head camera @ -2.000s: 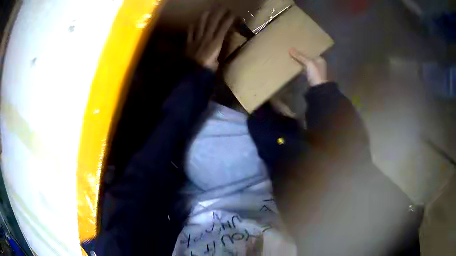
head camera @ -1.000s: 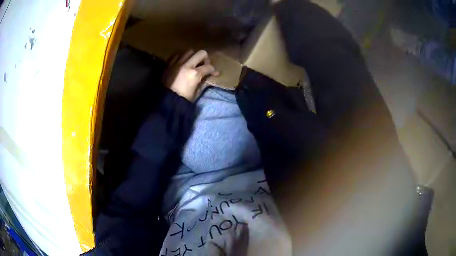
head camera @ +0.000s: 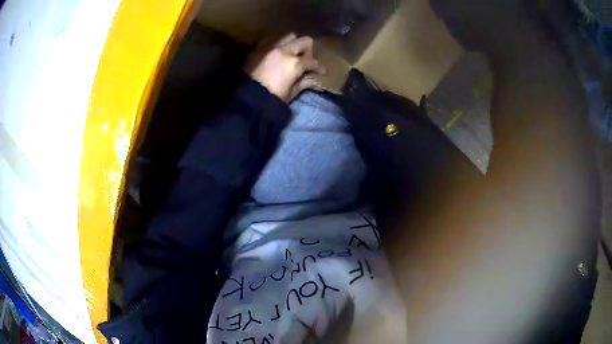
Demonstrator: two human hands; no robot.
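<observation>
A brown cardboard carton with open flaps (head camera: 409, 50) is at the top centre, in front of my body, partly cut off by the picture's top edge. My left hand (head camera: 285, 67) is at its near edge, fingers curled over the cardboard beside the grey shirt. My right hand is not in view; only the dark right sleeve shows, large and blurred, reaching up across the right side. What is inside the carton is too dark and blurred to tell.
A white bench top (head camera: 47, 134) with an orange-yellow taped edge (head camera: 107, 175) runs along the left side. A greyish sheet-like surface with yellow marks (head camera: 466, 107) shows beside the carton. Small blurred items lie at the lower left corner.
The flat cardboard face held up by both hands has gone from view, and open flaps now show. My left hand has closed on the near edge. My right hand has moved out of view.
</observation>
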